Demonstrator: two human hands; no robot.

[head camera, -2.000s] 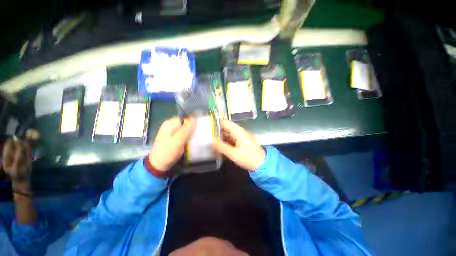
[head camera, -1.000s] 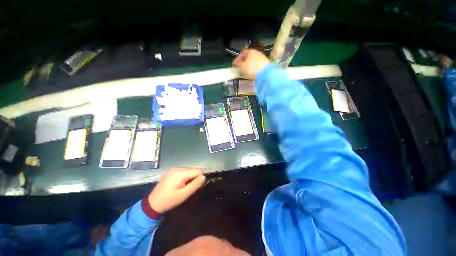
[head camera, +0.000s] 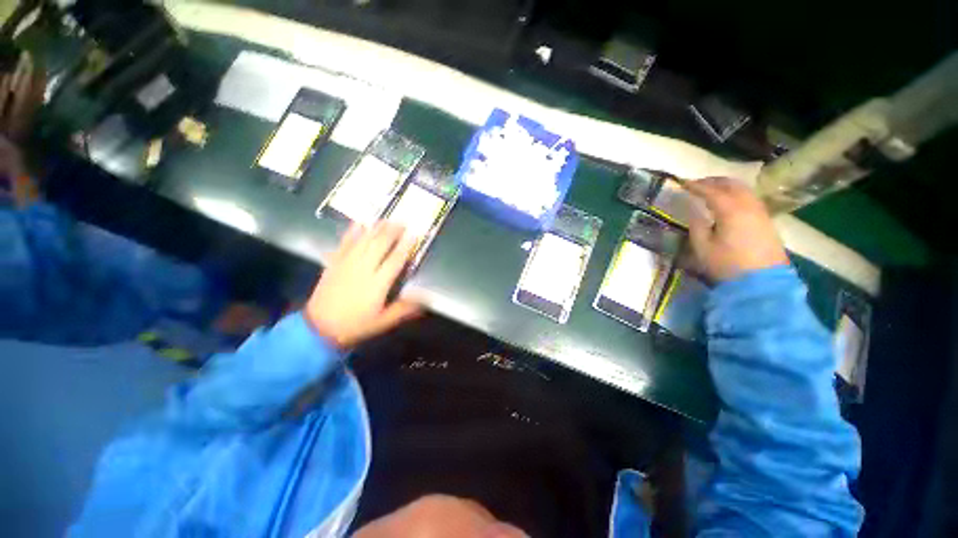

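Observation:
My left hand (head camera: 360, 282) is spread over the lower ends of two phone bodies (head camera: 376, 179) that lie side by side on the bench. My right hand (head camera: 727, 226) is at the right, its fingers bent down at the end of a crosswise yellow-edged battery piece (head camera: 672, 205); whether it grips it I cannot tell. Two phone bodies with white batteries lie in the middle, one alone (head camera: 554, 268) and one (head camera: 628, 275) near my right wrist. Another piece is partly hidden under my right forearm. The blue bin (head camera: 563, 187) holds many small white strips.
A single phone body (head camera: 300, 137) lies at left by a white sheet (head camera: 248, 86). Another phone (head camera: 852, 347) is at far right. A whitish rail (head camera: 420, 92) runs behind, with a pale post (head camera: 830, 158) at right. A neighbour's hand (head camera: 19, 95) shows at far left.
The view has turned, so the bench slants down to the right. My left hand has moved from the bench's front edge onto the left phones. My right hand has come back from the rail.

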